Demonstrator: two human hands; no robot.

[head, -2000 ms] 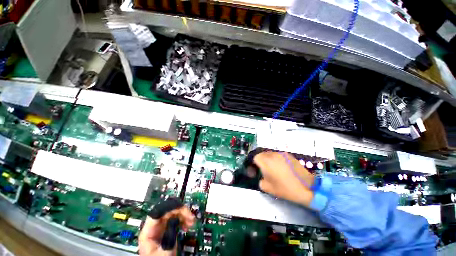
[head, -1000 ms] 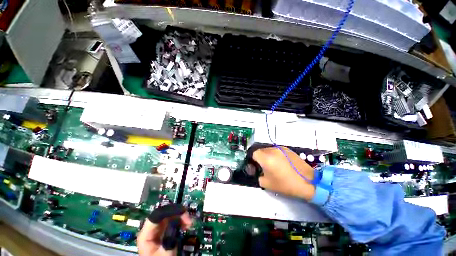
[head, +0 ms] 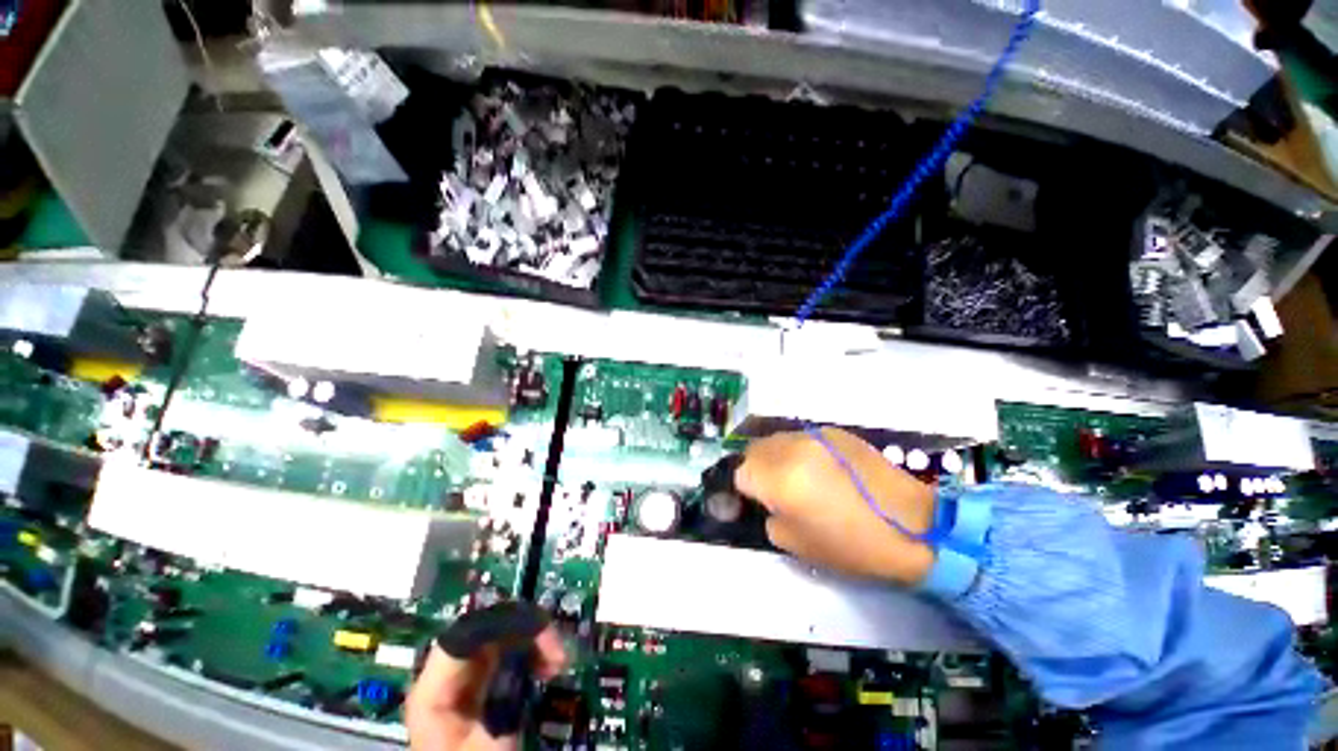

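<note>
A green circuit board (head: 631,399) lies in front of me, with a long silver-white heatsink (head: 734,587) across its middle. My right hand (head: 836,499), in a blue sleeve and wrist strap, has dark-covered fingertips around a black capacitor (head: 724,508) standing on the board behind the heatsink. The fingertips hide part of it. A pale-topped round capacitor (head: 659,512) stands just left of it. My left hand (head: 484,678), cut off by the bottom edge, is curled above the board's front left, with black finger cots. Whether it holds a dark part cannot be told.
Another green board (head: 220,367) lies to the left across a dark gap; a further one shows at right. Behind the line are a bin of silver pieces (head: 536,191), a black ribbed tray (head: 770,206) and smaller parts bins (head: 991,291). A coiled blue cord (head: 917,176) hangs over them.
The view has shifted slightly. My right fingers have shifted a little at the black capacitor, and its round end shows more clearly. My left hand has hardly moved.
</note>
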